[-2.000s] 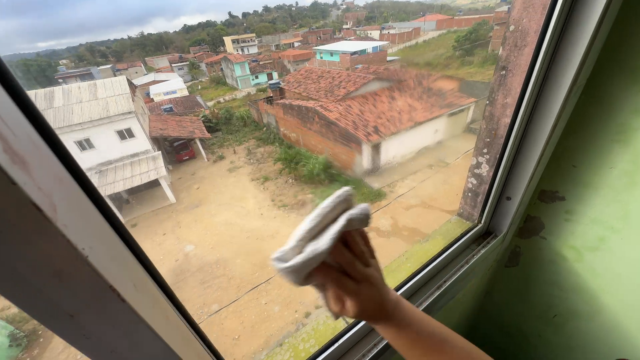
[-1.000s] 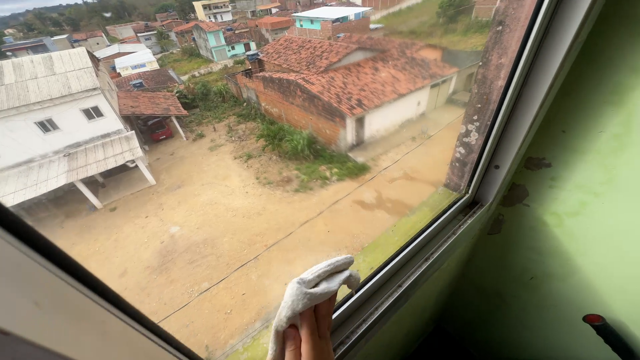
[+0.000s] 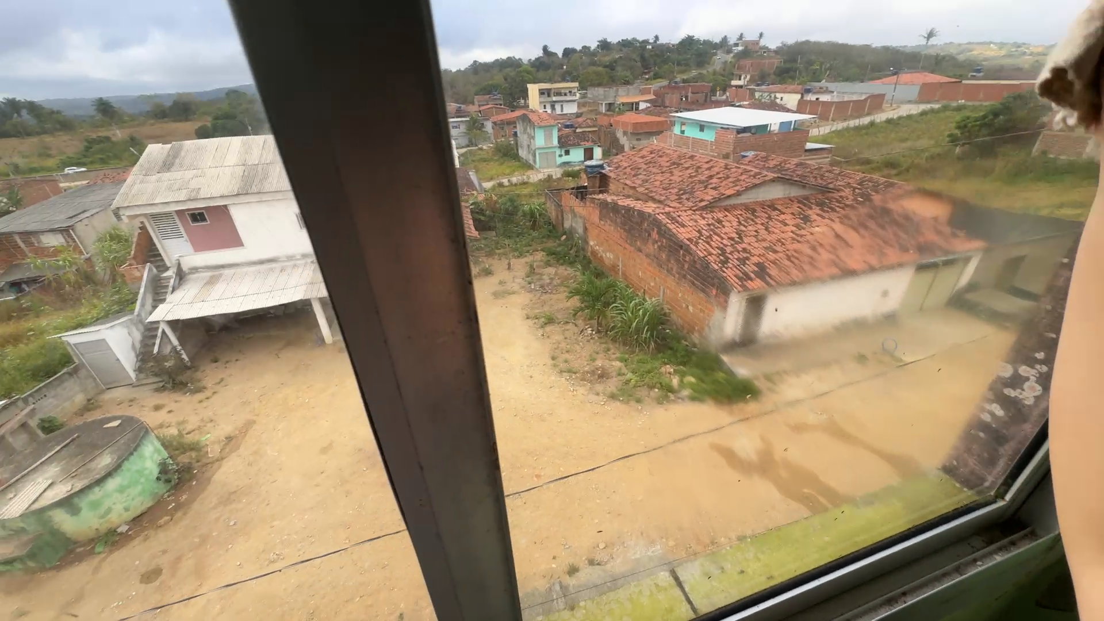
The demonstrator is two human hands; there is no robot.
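My right forearm (image 3: pixel 1078 388) rises along the right edge of the view, in front of the window frame. At the top right corner a whitish cloth (image 3: pixel 1078 47) shows in part, held up at the window; most of my right hand is cut off by the edge of the view. Beside it stretches the window glass (image 3: pixel 776 414), with a hazy, smeared look over its right part. My left hand is out of view.
A dark upright window bar (image 3: pixel 388 285) crosses the view left of centre. The metal lower rail (image 3: pixel 914 552) runs along the bottom right, and a yellow-green ledge (image 3: pixel 776 552) lies outside. Houses and a dirt yard are below.
My right hand with the cloth has gone from the lower part of the glass up to the top right. The view has swung left and up.
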